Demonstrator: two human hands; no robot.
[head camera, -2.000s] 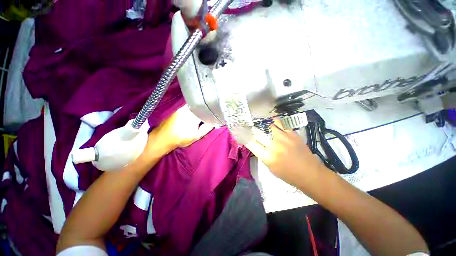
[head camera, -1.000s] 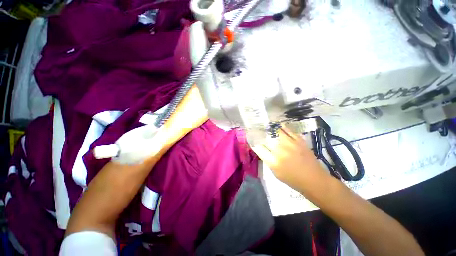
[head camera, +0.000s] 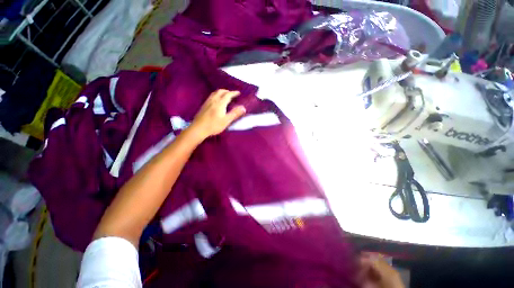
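Note:
A maroon garment (head camera: 265, 174) with white bands lies spread over the left part of the white machine table and hangs over its front edge. A small logo shows below one white band. My left hand (head camera: 220, 114) rests on the upper part of the garment, fingers a little apart; whether it pinches cloth is unclear. My right hand (head camera: 379, 271) is blurred and partly cut off at the bottom edge, at the garment's lower right corner; its grip cannot be made out. The white sewing machine (head camera: 451, 112) stands at the right, its needle area away from both hands.
Black shears (head camera: 410, 194) lie on the table (head camera: 366, 216) below the machine head. More maroon cloth (head camera: 242, 25) and clear plastic (head camera: 366, 34) lie at the far edge. A wire rack (head camera: 51, 39) and a yellow item (head camera: 52, 104) are at the left.
The view has shifted left and back. Both hands have left the needle area, and the garment now lies spread with its bands showing. The grey piece near the front is out of sight.

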